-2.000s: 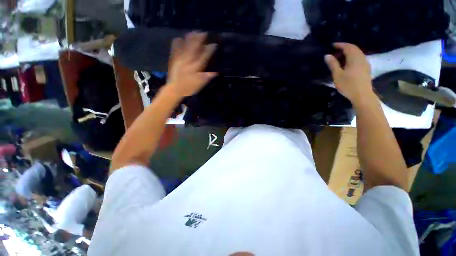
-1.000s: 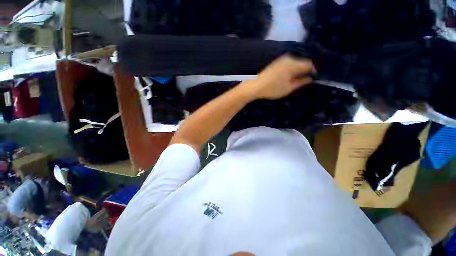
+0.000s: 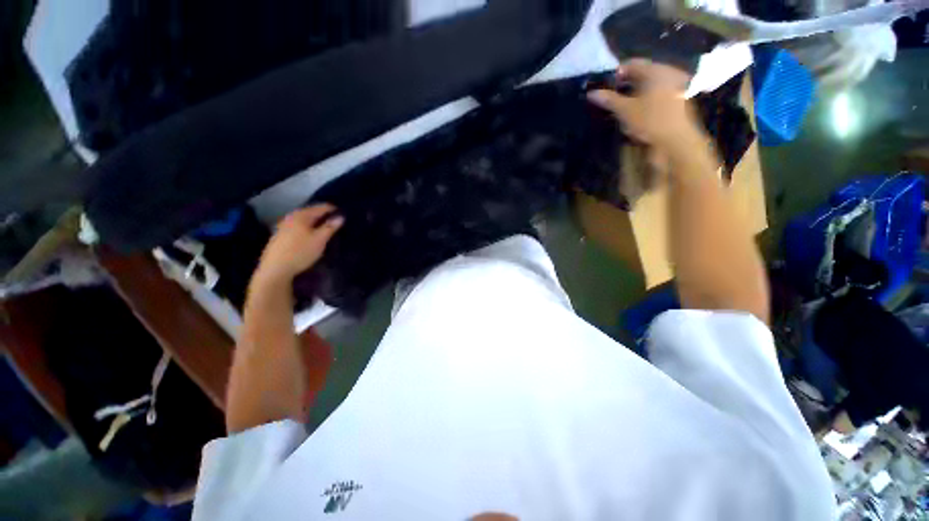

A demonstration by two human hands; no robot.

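Note:
A black garment piece (image 3: 448, 188) with a faint print lies along the near edge of the white table, in front of my body. My left hand (image 3: 297, 244) pinches its left end between thumb and fingers. My right hand (image 3: 644, 102) grips its right end near the table's right side. The dark padded form (image 3: 306, 102) lies bare and slanted behind the piece, its rounded end at the left. The iron (image 3: 662, 36) rests at the upper right, its soleplate dark, partly cut by the picture's top edge.
More black cloth (image 3: 173, 61) lies behind the form. An open reddish-brown carton (image 3: 168, 321) holding black cloth with pale strips stands at the left. A brown carton (image 3: 652, 239) is under the right side. A blue basket (image 3: 784, 97) and blue bags (image 3: 902, 229) are at the right.
The view has turned to the right. My left hand has come back to the left end of the near piece. My right hand, out of sight a second ago, now holds its right end.

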